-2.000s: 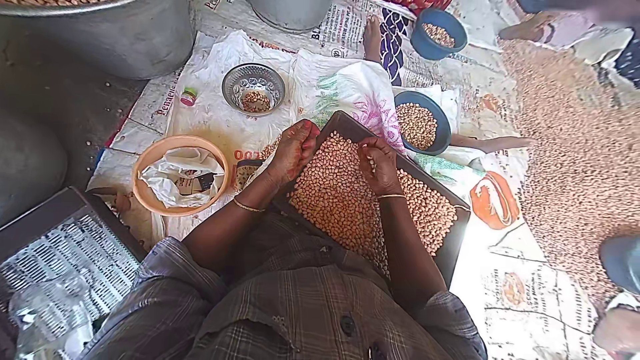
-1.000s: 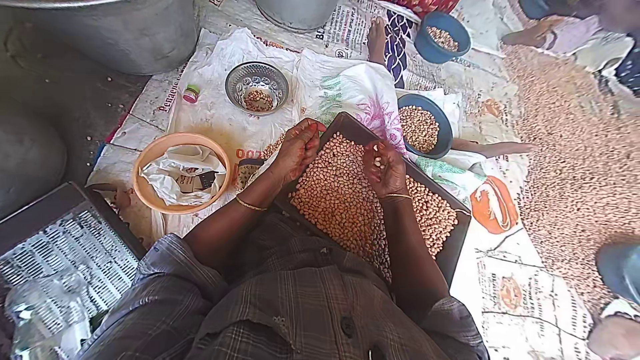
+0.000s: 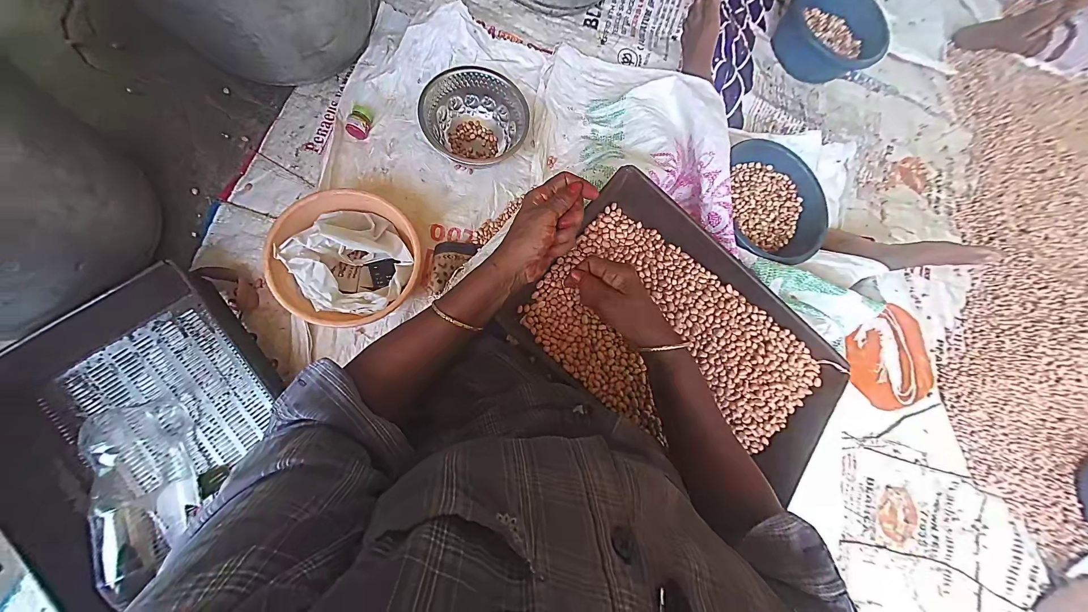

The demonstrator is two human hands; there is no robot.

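Observation:
A dark rectangular tray [image 3: 786, 463] lies aslant on my lap, loaded with pale brown nuts or large seeds [image 3: 714, 327]. Over its left corner is my left hand [image 3: 548, 225], fingers curled and fingertips together; whether something small is between them cannot be seen. Close beside it, my right hand [image 3: 616, 297] is low over the heap with its fingers bent inward, and its fingertips are hard to make out. Each wrist bears a thin bangle. Beyond my left hand stands a perforated metal bowl [image 3: 433, 110] with a few of the same pieces in the bottom.
An orange basin [image 3: 276, 285] holds crumpled white plastic. Blue bowls [image 3: 816, 200] of nuts stand right, near another person's foot [image 3: 935, 255]. A wide spread of nuts [image 3: 1020, 340] covers the far right. Left are large metal pots [image 3: 255, 38], a dark crate [image 3: 140, 297] and a clear plastic bottle [image 3: 127, 510].
My right hand has moved left and down over the nuts, closer to my left hand. One second ago it was raised near the tray's right edge with pieces in its fingers.

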